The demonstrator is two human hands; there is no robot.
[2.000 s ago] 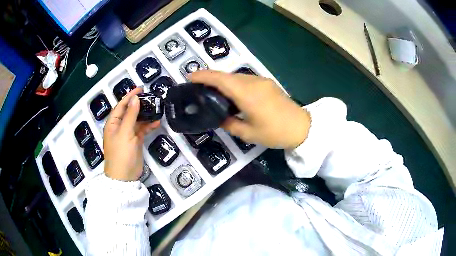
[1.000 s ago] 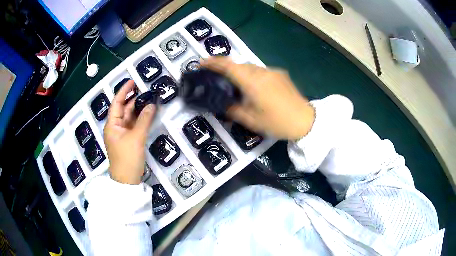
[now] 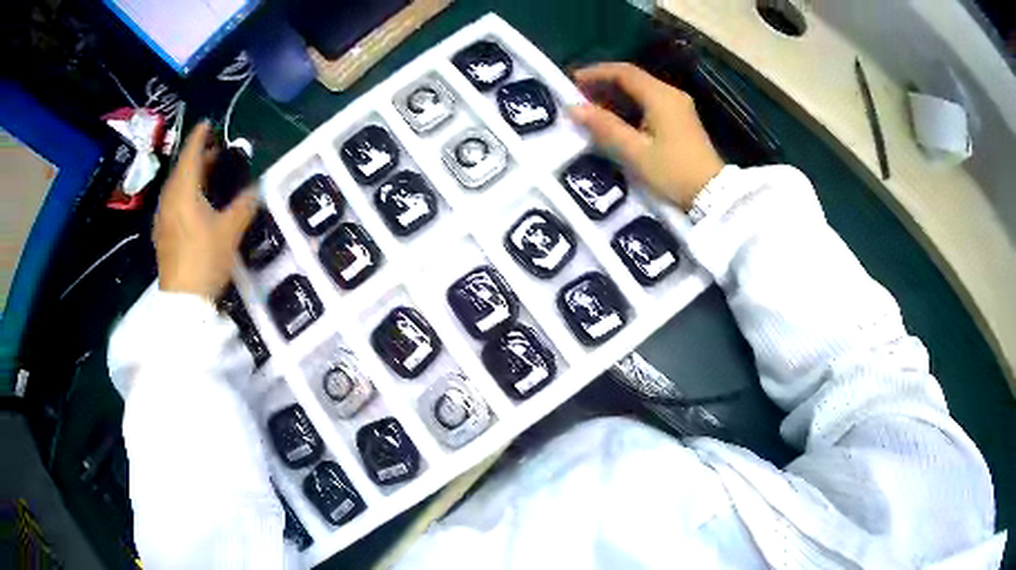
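A large white tray (image 3: 440, 267) lies in front of me at a slant. Its pockets hold glossy black rounded-square units (image 3: 541, 243) and several clear-grey ones with a central ring (image 3: 475, 155). My left hand (image 3: 198, 228) is blurred at the tray's upper left edge, fingers and thumb apart, with no unit seen in it; a dark area lies between them. My right hand (image 3: 660, 131) is at the tray's upper right edge, its thumb tip close to the rim and fingers spread, with no unit visible. My left sleeve hides the tray's lower left part.
A long black object (image 3: 730, 106) lies on the dark green mat beyond my right hand. A beige board (image 3: 830, 78) with a hole, a thin dark stick (image 3: 872, 117) and a small white item (image 3: 941, 128) is at the right. A monitor (image 3: 184, 25) and red-and-white item (image 3: 138, 156) are upper left.
The black unit and large black object are out of my hands. My left hand has moved left and up, my right hand right and up. The tray sits farther right in view.
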